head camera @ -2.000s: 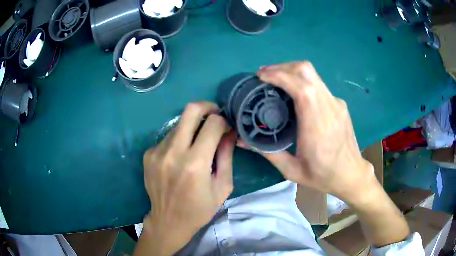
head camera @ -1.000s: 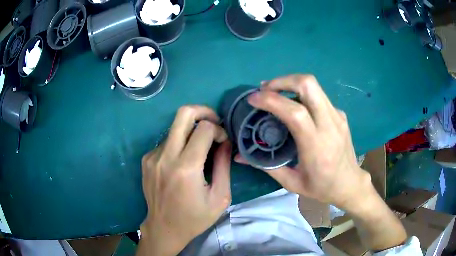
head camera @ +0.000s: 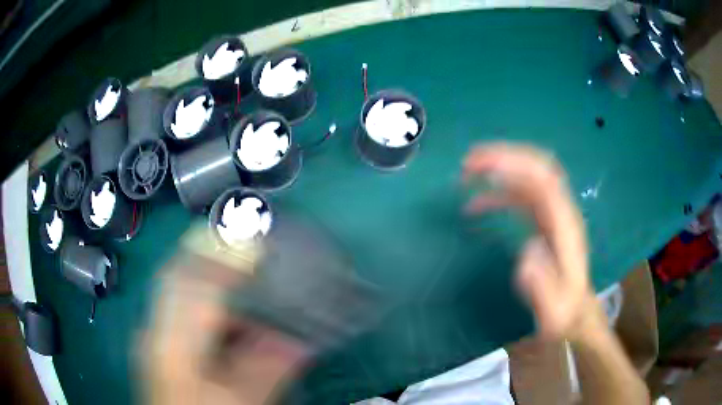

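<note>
My left hand (head camera: 214,316) is at the lower left, strongly blurred, holding a dark grey blower part (head camera: 317,285) whose details are smeared. The fingers and part overlap the lower edge of a fan housing with a white impeller (head camera: 242,219). My right hand (head camera: 538,229) is at the right, away from the part, fingers apart and empty. Another fan housing (head camera: 389,130) stands upright at the upper middle, its white impeller facing up and a thin lead with a pale tip behind it.
Several grey fan housings (head camera: 261,150) crowd the green bench's left side, some upright, some lying. More small parts (head camera: 649,51) sit at the far upper right. A pale strip (head camera: 332,32) edges the bench. Brown cardboard (head camera: 640,308) and a red item (head camera: 682,255) are below right.
The hands have separated. The left hand has moved left with the grey part; the right hand has let go of it. The view has shifted, showing more of the bench's far side.
</note>
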